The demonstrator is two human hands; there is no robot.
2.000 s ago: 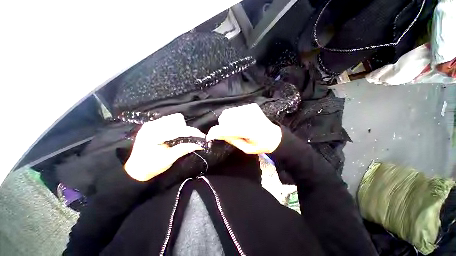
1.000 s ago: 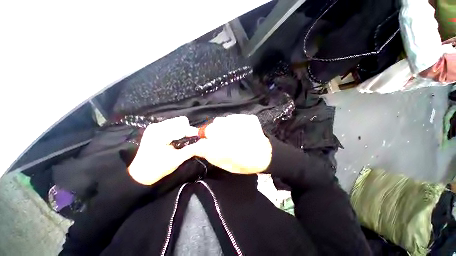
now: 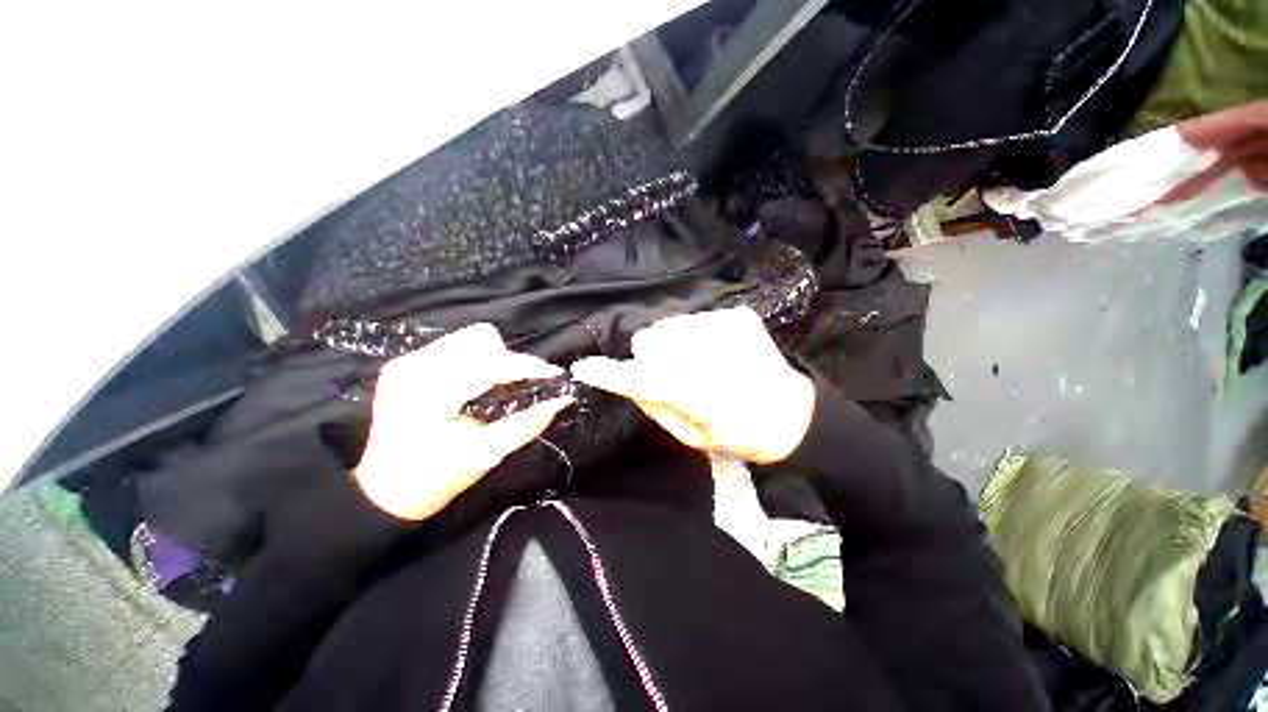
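Note:
The black speckled garment [image 3: 431, 209] lies across my lap, partly under the white table's edge. Its shiny beaded trim [image 3: 522, 398] is pinched in my left hand [image 3: 442, 417], between thumb and fingers. My right hand [image 3: 723, 383] is just right of it, with thumb and finger closed together at the trim's end; both hands are overexposed. A needle cannot be made out between the fingertips. A thin dark thread [image 3: 562, 452] curves below the trim. Smooth black fabric [image 3: 556, 299] lies in folds behind my hands.
The white table [image 3: 250, 125] fills the upper left, with a metal frame below it. Another black garment with chain-like edging [image 3: 960, 91] is at upper right, beside a person's arm [image 3: 1182, 174]. An olive-green bundle [image 3: 1099, 563] lies on the grey floor. A purple item [image 3: 174, 556] is at lower left.
My right hand has moved right, away from my left hand, after being against it a second ago. The red patch between the hands no longer shows. The neighbour's pale sleeve has shifted.

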